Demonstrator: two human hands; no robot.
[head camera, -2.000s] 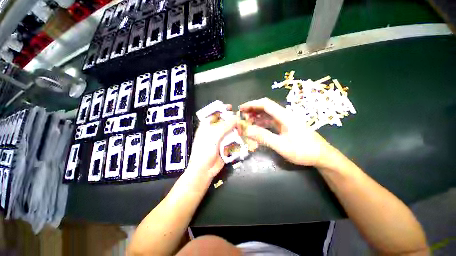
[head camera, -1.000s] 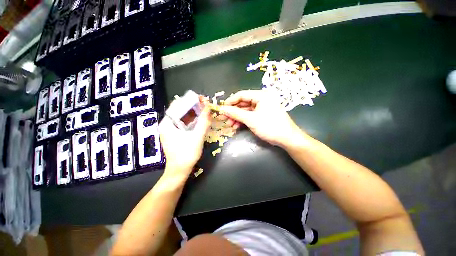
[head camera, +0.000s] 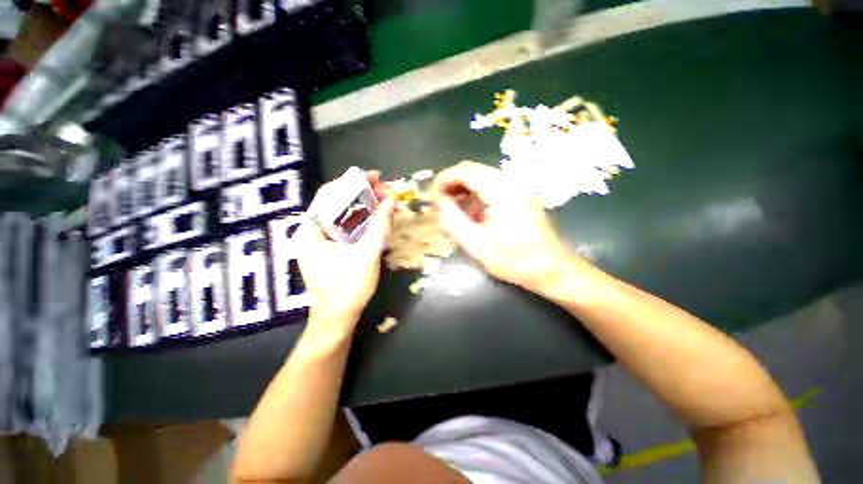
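Observation:
A white plastic housing with a dark cut-out is in my left hand, tilted up, at the middle of the view beside the black tray. My right hand is just to its right, apart from the housing, with fingers curled. Whether its fingers hold anything is hidden and blurred. Small pale yellow and white offcuts lie on the bench between and below the hands. A loose pile of white strips with yellow-orange ends lies behind and right of my right hand.
The black tray at left holds rows of white housings. A taller stack of black trays stands behind it. Pale packing sheets are at far left. A pale metal rail runs along the bench's back edge.
Since the previous frame my right hand has moved slightly away from the housing. Over the two seconds my left hand has turned the housing and the camera view has shifted.

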